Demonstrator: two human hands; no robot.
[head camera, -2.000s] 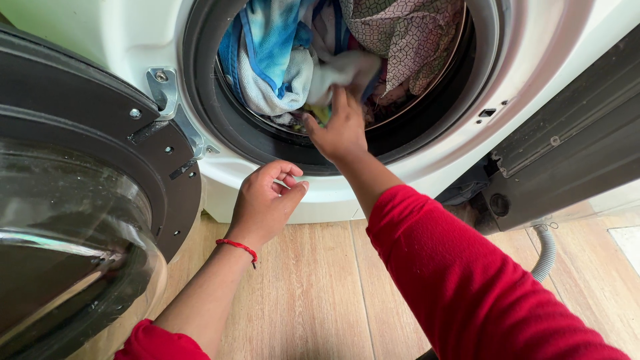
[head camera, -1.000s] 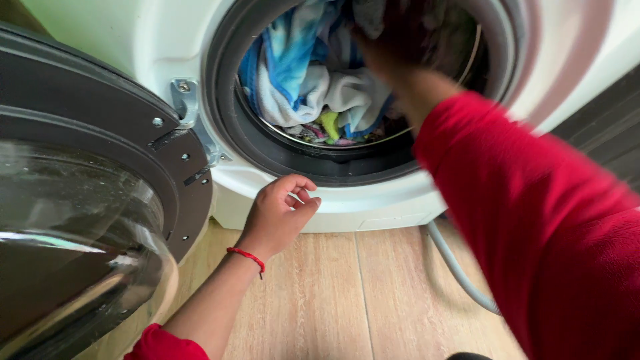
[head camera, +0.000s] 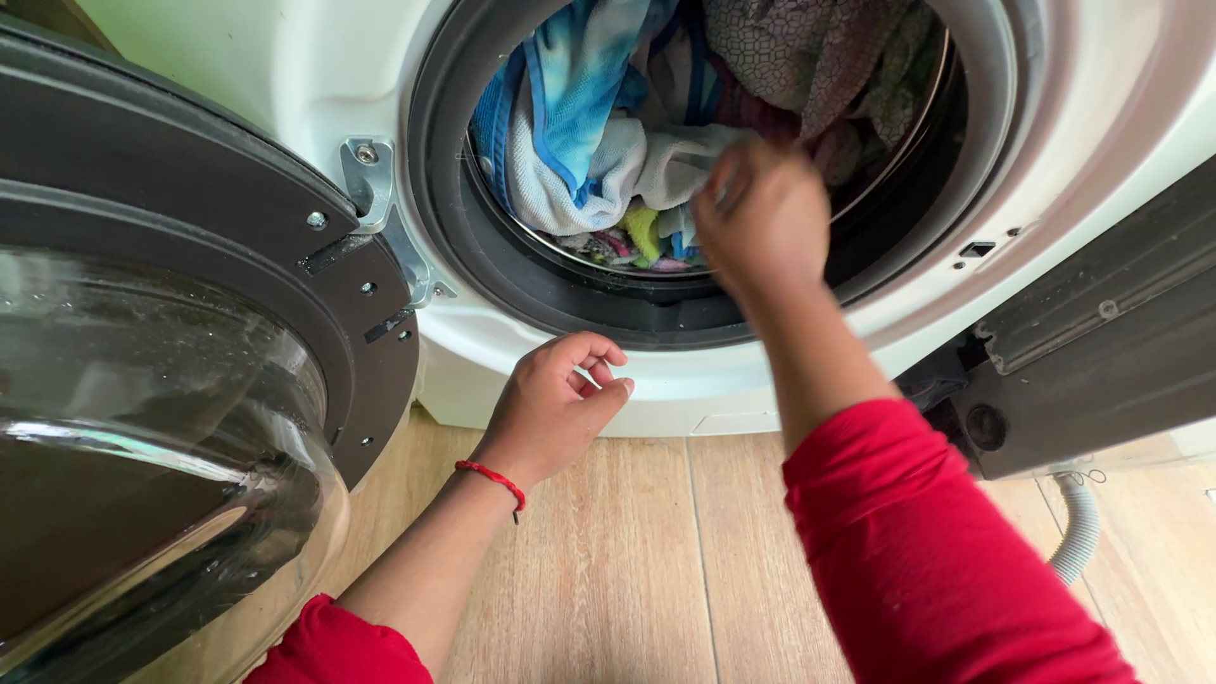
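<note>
My right hand (head camera: 768, 214), blurred and with its fingers curled, is at the opening of a front-loading washing machine (head camera: 570, 389), in front of the laundry. Whether it holds anything cannot be told. My left hand (head camera: 560, 404), a red cord bracelet (head camera: 491, 481) at its wrist, hovers below the dark rubber door seal (head camera: 608, 309) with loosely bent fingers and nothing in them. Inside the drum lie a blue and white cloth (head camera: 579, 104), a patterned grey-brown cloth (head camera: 788, 52) and a small yellow-green cloth (head camera: 643, 233).
The round glass door (head camera: 161, 427) hangs wide on its metal hinge (head camera: 369, 180) at the left. To the right are a dark appliance panel (head camera: 1092, 351) and a grey corrugated hose (head camera: 1078, 527) on the wood-look floor (head camera: 617, 570).
My right hand, deep among the laundry one second ago, has come back out to the front of the opening. The left hand stays below the seal.
</note>
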